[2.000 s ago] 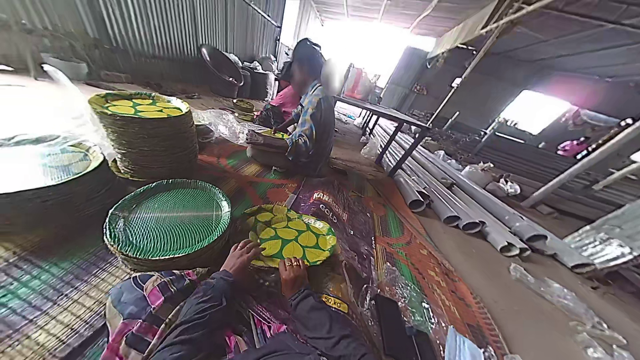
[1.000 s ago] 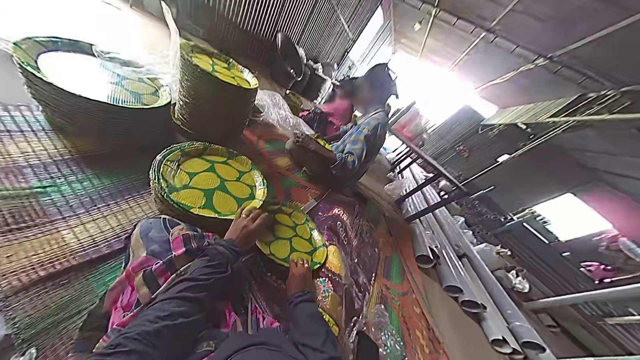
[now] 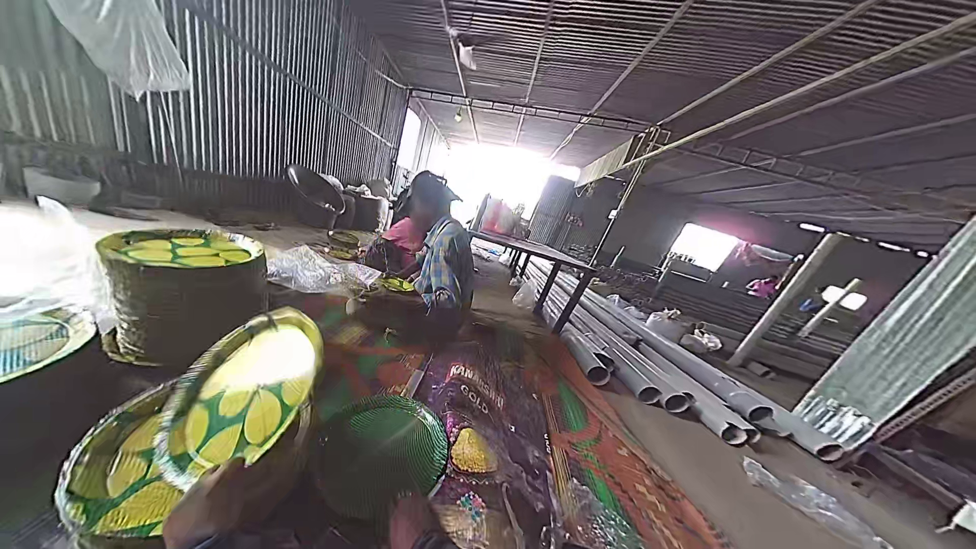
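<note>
Tilted up in my left hand (image 3: 217,496) is a round plate with a yellow leaf pattern on green (image 3: 255,419), held by its near edge. Under and left of it sits a stack of like plates (image 3: 126,488) with crimped rims. A green ribbed plate (image 3: 381,457) lies to the right, over a printed purple plastic sack (image 3: 488,412). At that plate's near edge is my right hand (image 3: 415,522), blurred and partly cut off by the frame; its fingers cannot be made out well.
A tall plate stack (image 3: 183,305) stands behind at left, with another wide stack (image 3: 46,343) at the far left edge. A seated co-worker (image 3: 442,259) is ahead on the patterned mat (image 3: 587,404). Grey pipes (image 3: 648,374) lie on the floor at right, beside a long table (image 3: 534,248).
A leaf-patterned plate has risen, tilted, in my left hand above the left stack. A green ribbed plate now shows where leaf-patterned plates lay between my hands. The view has swung and levelled.
</note>
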